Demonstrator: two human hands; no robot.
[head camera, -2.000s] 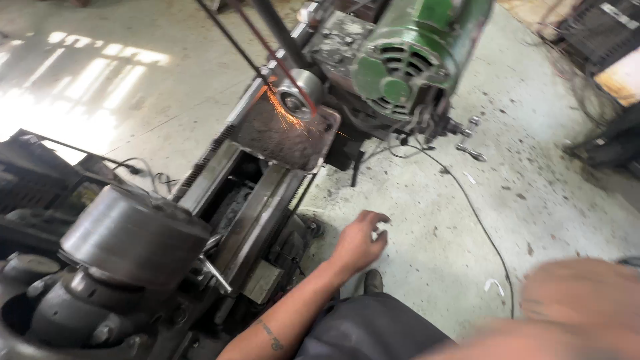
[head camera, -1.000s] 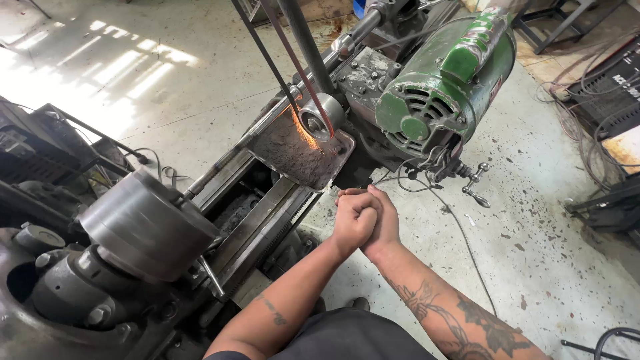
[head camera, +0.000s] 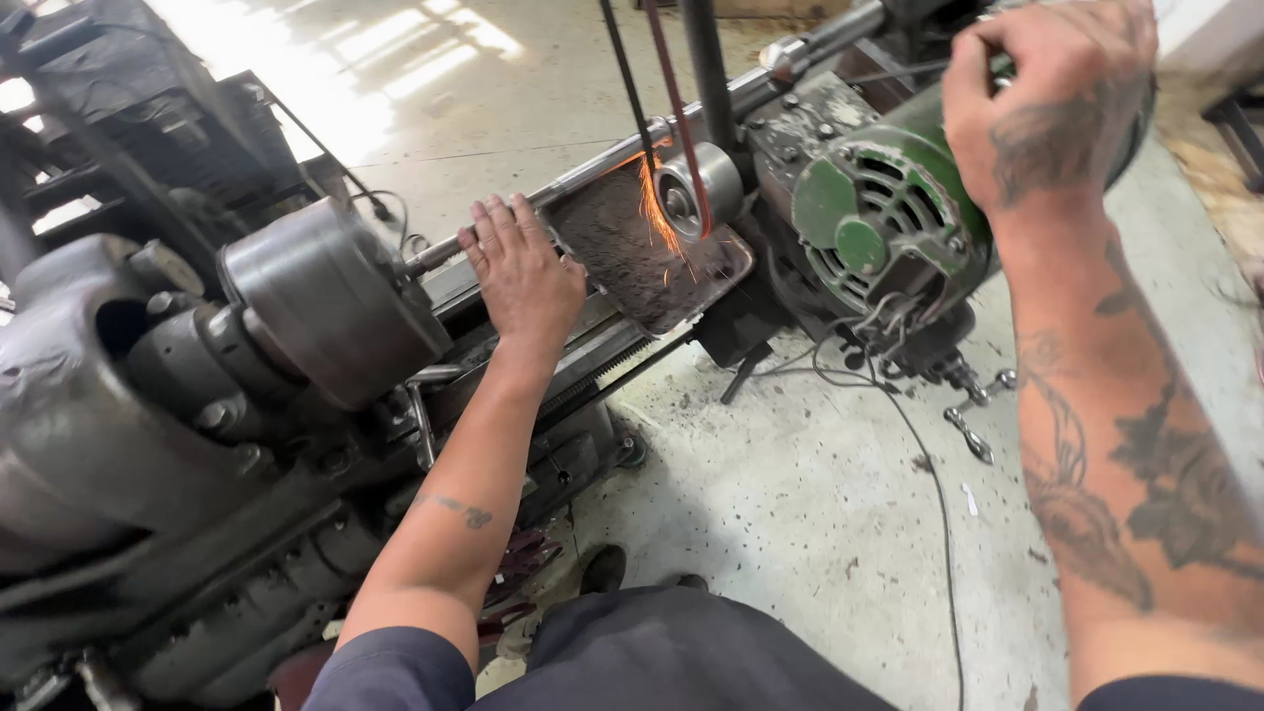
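Note:
My left hand (head camera: 523, 267) is spread palm down at the steel shaft (head camera: 592, 170), between the lathe chuck (head camera: 331, 301) and the metal tray; whether it touches the shaft I cannot tell. Orange sparks fall from the shaft beside a belt-driven wheel (head camera: 699, 190) into the tray (head camera: 726, 286), which holds dark grit. My right hand (head camera: 1057, 94) is up over the green electric motor (head camera: 879, 212), fingers curled at its top. What those fingers touch is hidden.
A crank handle (head camera: 970, 425) projects below the motor. A cable (head camera: 938, 494) runs along the speckled floor (head camera: 790, 523). The lathe headstock (head camera: 79, 405) fills the left side, with dark equipment (head camera: 148, 128) behind it.
One second ago my hands were clasped together near the tray. They have parted: the left is at the shaft, the right over the motor. Sparks still fly.

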